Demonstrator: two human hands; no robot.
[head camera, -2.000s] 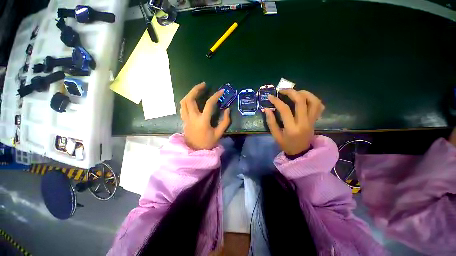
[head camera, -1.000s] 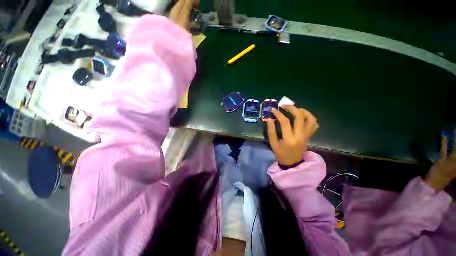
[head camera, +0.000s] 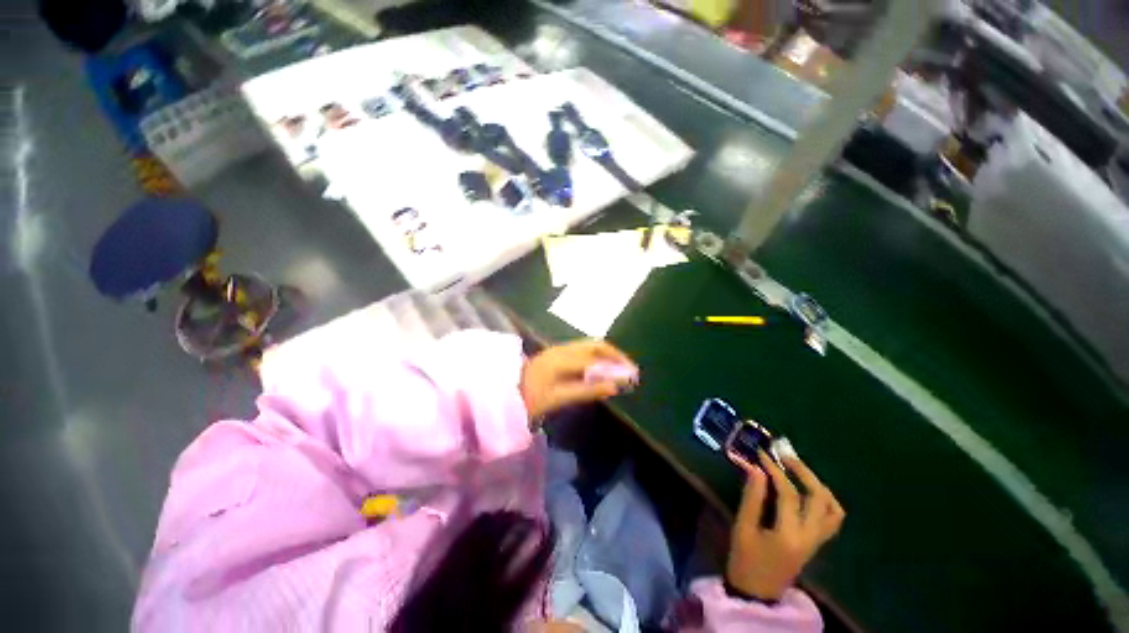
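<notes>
Two watch heads lie side by side on the dark green mat: a pale blue-rimmed one (head camera: 716, 423) and a pink-rimmed one (head camera: 749, 443). My right hand (head camera: 786, 519) has its fingertips at the pink-rimmed watch, with its fingers spread. A small white piece (head camera: 781, 450) shows by those fingertips. My left hand (head camera: 570, 378) is at the bench edge, left of the watches. It pinches a small pale pink item (head camera: 610, 372), too blurred to name surely. A yellow pen (head camera: 731, 320) lies behind the watches.
A large white tray (head camera: 372, 204) with strapped watches stands at the back left. Yellow paper (head camera: 576, 256) and a white sheet (head camera: 607, 299) lie beside it. Another watch (head camera: 808, 312) lies on the pale rail (head camera: 910, 390). A metal post (head camera: 830, 124) rises behind. A blue stool (head camera: 155, 247) stands left.
The view has turned left. My left hand has come back from the rear of the bench and now holds a small item. The dark purple-rimmed watch is gone from the row. My right hand stays by the pink-rimmed watch.
</notes>
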